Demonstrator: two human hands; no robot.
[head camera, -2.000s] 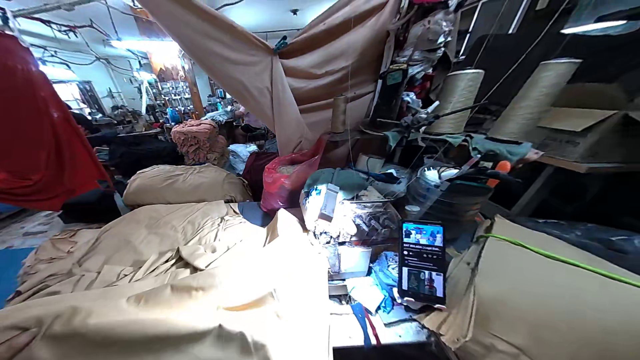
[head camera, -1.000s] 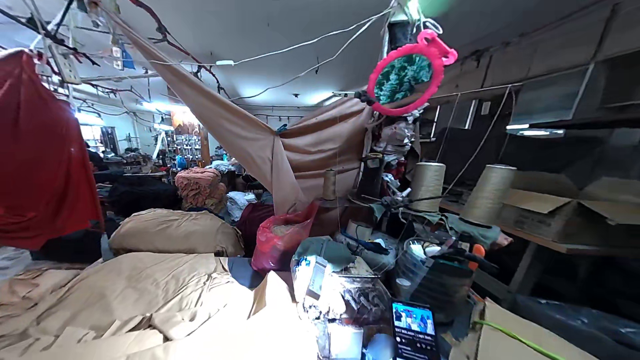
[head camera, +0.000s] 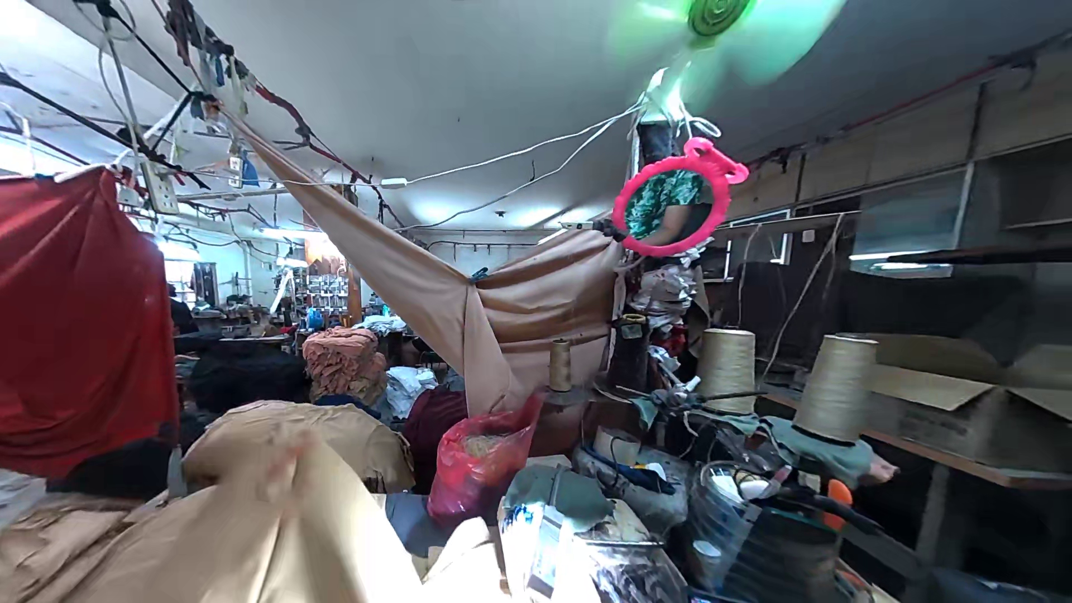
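Note:
A blurred hand, seemingly my left hand (head camera: 287, 466), shows in the lower left, at the raised top of a tan cloth (head camera: 293, 528). The cloth is lifted to a peak there and looks pinched in the fingers, though blur hides their exact shape. More tan cloth (head camera: 59, 544) lies spread in folds at the bottom left. Behind the hand is a bulky tan cloth bundle (head camera: 368, 440). A red plastic bag (head camera: 477, 469) stands right of the bundle. My right hand is not in view.
Thread cones (head camera: 727, 368) stand at the right, near an open cardboard box (head camera: 938, 410). A pink-framed mirror (head camera: 716, 213) hangs above. A clear plastic container (head camera: 720, 519) and clutter fill the lower right. Red cloth (head camera: 79, 327) hangs left; a tan sheet (head camera: 544, 293) hangs across the middle.
The tan cloth at the lower left now rises in a peak with a blurred hand at it; it lay lower before. The view has tilted upward, and the phone has left the picture.

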